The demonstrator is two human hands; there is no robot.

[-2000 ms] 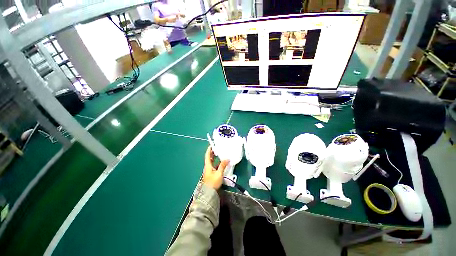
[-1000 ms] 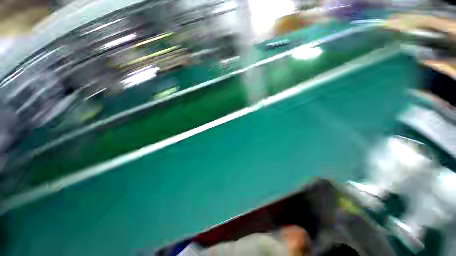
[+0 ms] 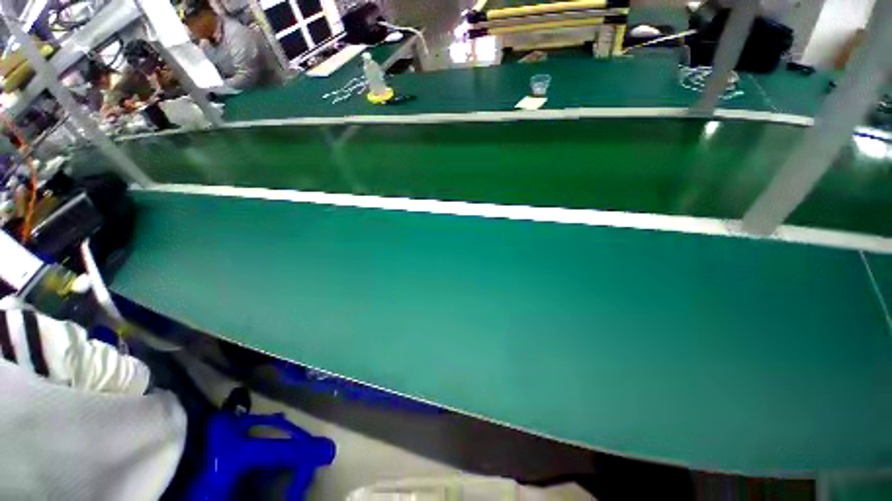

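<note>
Neither of my hands shows in the head view. A pale piece of my clothing is cut off at the bottom edge, and no fingers can be seen there. Nearest in front of me is the green-topped workbench (image 3: 509, 313), running across the view. Behind it lies the darker green conveyor belt (image 3: 469, 166) with white edging. The white cameras and their monitor are out of the picture.
A person in a white top with black stripes (image 3: 78, 367) is at the lower left, beside a blue plastic stool (image 3: 259, 455). A black box (image 3: 73, 230) stands at the bench's left end. Grey posts (image 3: 817, 127) rise beside the belt. Across it are a bottle (image 3: 374, 78) and a cup (image 3: 539, 84).
The view has swung far left. The four white cameras, monitor, printer and mouse have left the picture. My left hand, earlier at the leftmost camera, is out of view.
</note>
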